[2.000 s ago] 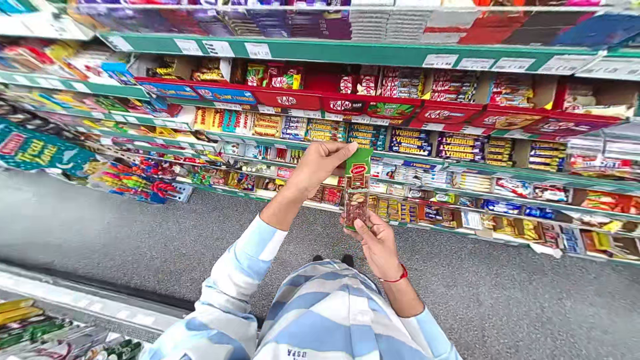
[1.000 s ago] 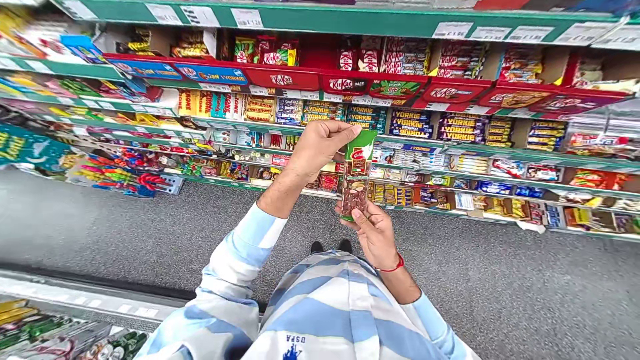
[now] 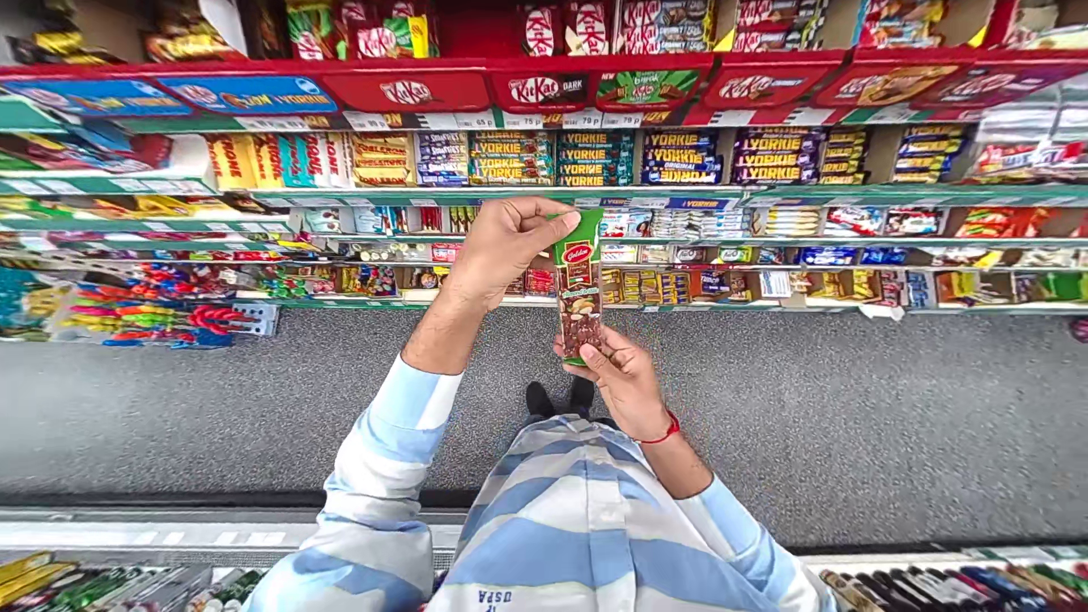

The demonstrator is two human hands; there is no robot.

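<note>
A green and brown snack packet, with nuts pictured on its front, stands upright in the middle of the head view. My left hand pinches its top end between thumb and fingers. At the bottom end, my right hand holds it with the thumb on the front face; a red cord is around that wrist. Behind the packet are shelves of sweets, with Yorkie bars and KitKat bars above and to the right of it. The fingers behind the packet are partly hidden.
Green-edged shelves run across the view beyond my hands. Colourful hanging packs jut out at the left. Grey floor lies between these shelves and another rack along the bottom edge. My dark shoes show below the packet.
Both hands keep hold of the packet. Its top end leaned to the right one second ago and is now closer to upright.
</note>
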